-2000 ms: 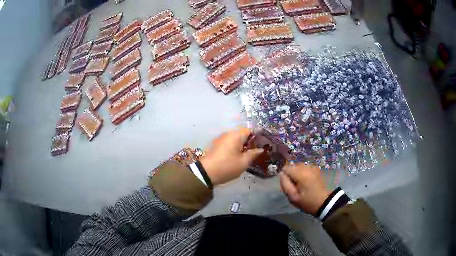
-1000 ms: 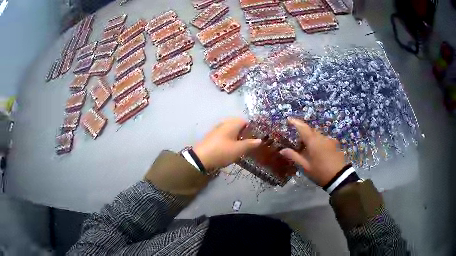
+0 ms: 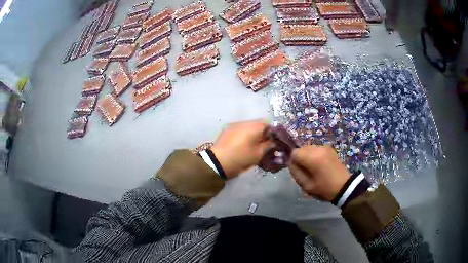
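Observation:
My left hand (image 3: 241,149) is closed around the left end of a dark reddish-brown circuit board panel (image 3: 275,157), held low over the table near its front edge. My right hand (image 3: 319,168) is at the panel's right side with its fingers curled in and the fingertips touching or very near the panel. Whether it pinches the panel or a small component cannot be told. The panel looks tilted and is partly hidden by both hands. A large loose heap of small leaded components (image 3: 369,108) lies just beyond and to the right of my hands.
Laid-out panels (image 3: 152,95) stand in slanting columns across the back and left of the pale grey table (image 3: 56,159). One panel (image 3: 314,60) lies partly under the heap's back edge. A loose small piece (image 3: 253,207) lies near the front edge. Dark cables hang at the upper right.
My right hand has come off the heap's edge, and its spread fingers are now curled at the panel. The panel has turned and shows less of its face. The whole view has shifted slightly.

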